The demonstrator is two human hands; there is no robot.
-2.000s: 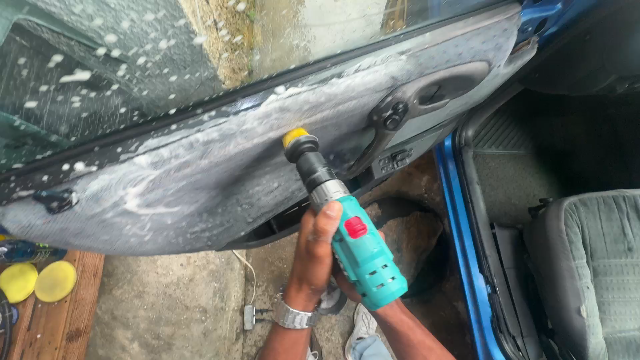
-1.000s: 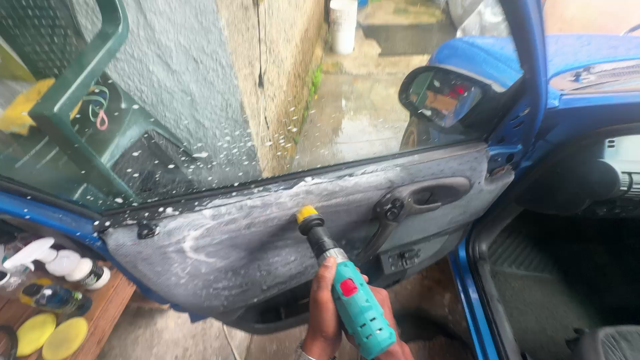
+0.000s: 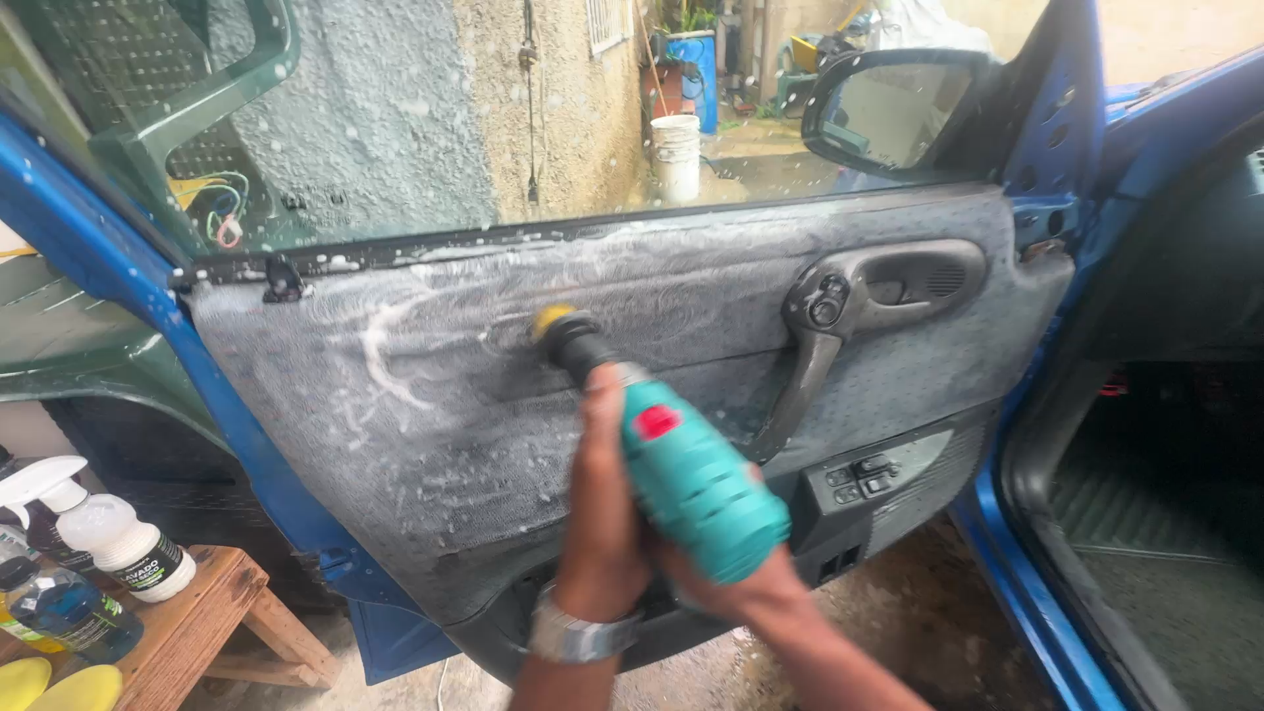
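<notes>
A teal cordless drill (image 3: pixel 696 484) with a red patch is held in both my hands in front of an open car door. The yellow brush (image 3: pixel 553 321) on its chuck touches the grey fabric door panel (image 3: pixel 474 395), which carries streaks of white foam. My left hand (image 3: pixel 600 474), with a metal watch at its wrist, wraps the drill's front near the chuck. Lower down, my right hand (image 3: pixel 731 583) is closed around the drill's grip, mostly hidden under the body. Right of the brush are the door handle recess (image 3: pixel 918 276) and pull handle (image 3: pixel 805 390).
A wooden bench (image 3: pixel 212 592) at lower left bears a white spray bottle (image 3: pixel 123 538), other bottles and yellow round pads (image 3: pixel 84 688). The foam-spotted window glass (image 3: pixel 365 118) rises above the panel, with the side mirror (image 3: pixel 899 109) beyond. The blue door sill (image 3: pixel 1017 583) is at right.
The view has shifted a lot, bringing the mirror and more of the bench into sight. The brush has moved left along the panel, closer to the curved foam streak. Both hands still hold the drill.
</notes>
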